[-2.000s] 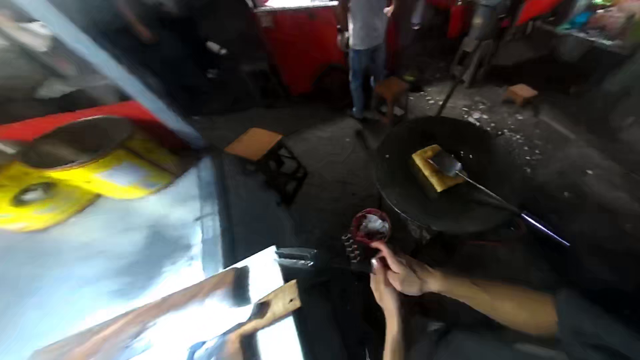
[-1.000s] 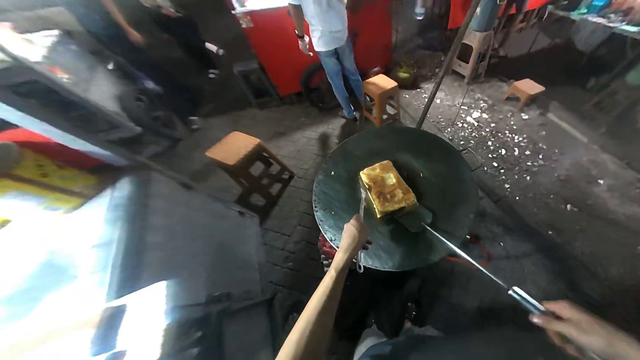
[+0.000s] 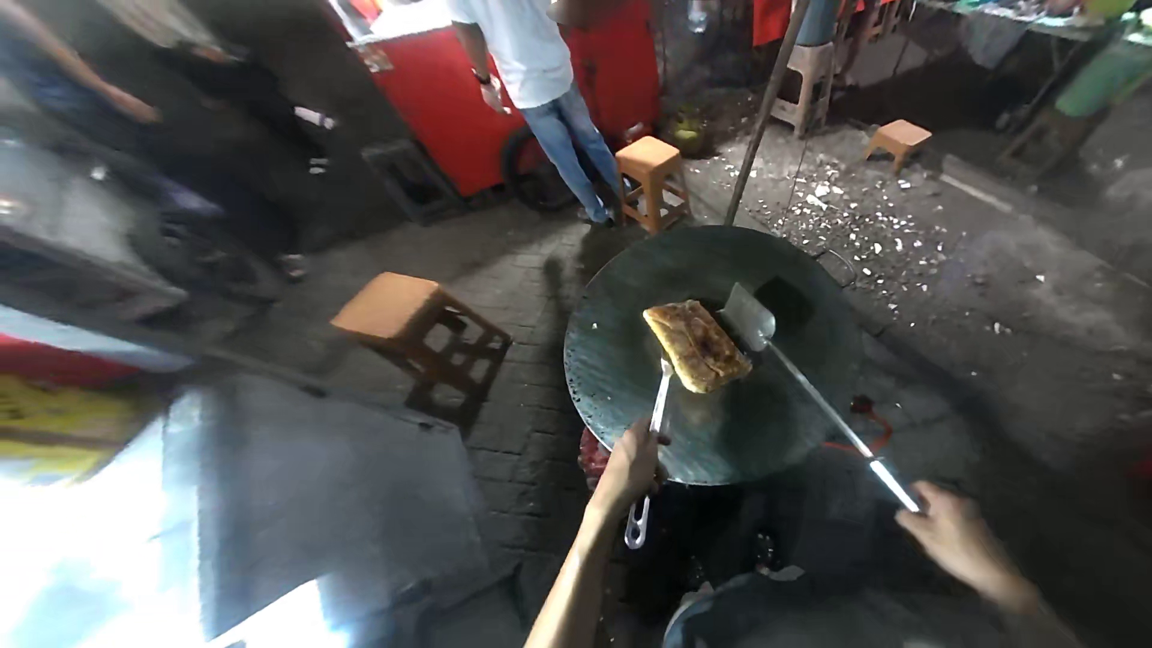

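Observation:
A browned, folded rectangular filled pancake (image 3: 697, 346) lies near the middle of a wide, dark round griddle pan (image 3: 621, 288). My left hand (image 3: 634, 463) is closed around a short metal utensil (image 3: 661, 400), whose tip meets the pancake's near left edge. My right hand (image 3: 949, 531) is blurred and grips the handle end of a long metal spatula (image 3: 823, 405). The spatula's flat blade (image 3: 748, 317) rests over the pan just right of the pancake, apart from it.
An orange plastic stool (image 3: 391, 306) stands left of the pan, another (image 3: 650, 157) behind it. A person (image 3: 526, 54) stands by a red cart (image 3: 432, 99). A pole (image 3: 765, 117) rises behind the pan. A grey surface (image 3: 333, 504) lies at left; pale litter (image 3: 846, 216) dots the ground.
Two seconds ago my hands were together near a red container, the spatula lying in the pan. Now each hand holds a utensil. Since one second ago, the spatula blade has moved to the pancake's right side.

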